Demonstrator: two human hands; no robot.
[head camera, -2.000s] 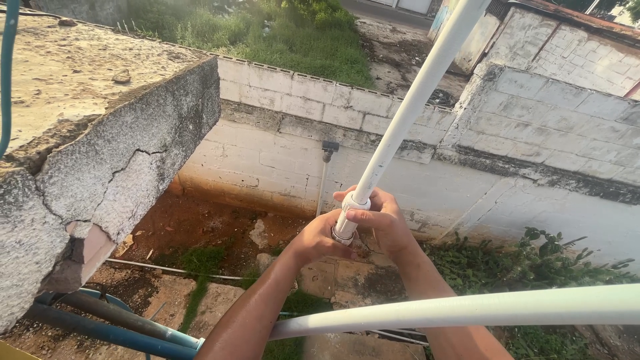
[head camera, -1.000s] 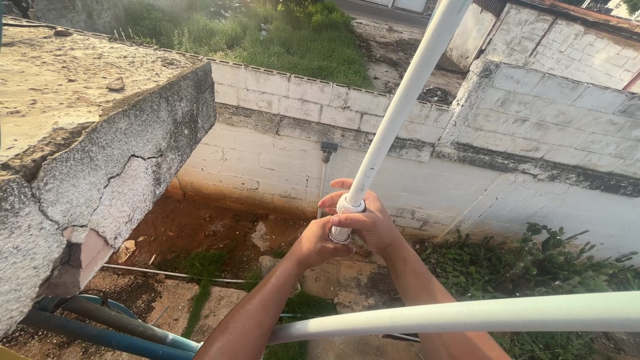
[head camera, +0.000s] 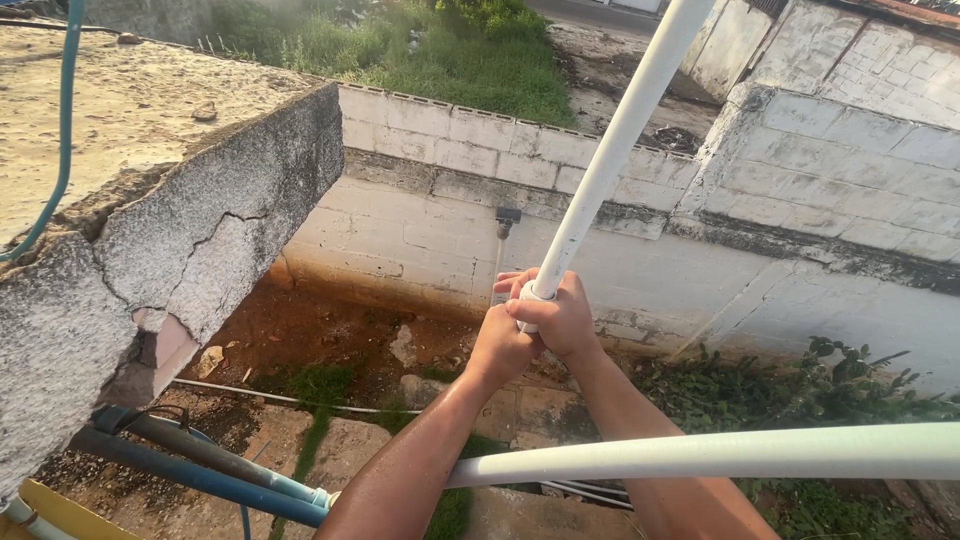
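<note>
A long white plastic pipe (head camera: 600, 172) runs from the top of the view down to a white pipe fitting (head camera: 534, 301) at its lower end. My left hand (head camera: 504, 341) wraps the lower part of the fitting. Higher up, my right hand (head camera: 564, 319) closes around the fitting from the right, its thumb across the front. The underside of the fitting is hidden by my fingers. A second, thicker-looking white pipe (head camera: 712, 454) crosses over my right forearm and passes behind my left forearm.
A cracked concrete slab (head camera: 217, 202) juts in at left, with a green hose (head camera: 60, 150) over it. Blue pipes (head camera: 202, 476) lie below. Behind stands a white block wall (head camera: 420, 217) with a grey fitting (head camera: 508, 216) on a thin pipe. Plants (head camera: 810, 390) grow at lower right.
My fingers have shifted around the fitting: the spread right-hand fingers of a second ago are now closed more tightly on it. Both hands stay at the pipe's lower end.
</note>
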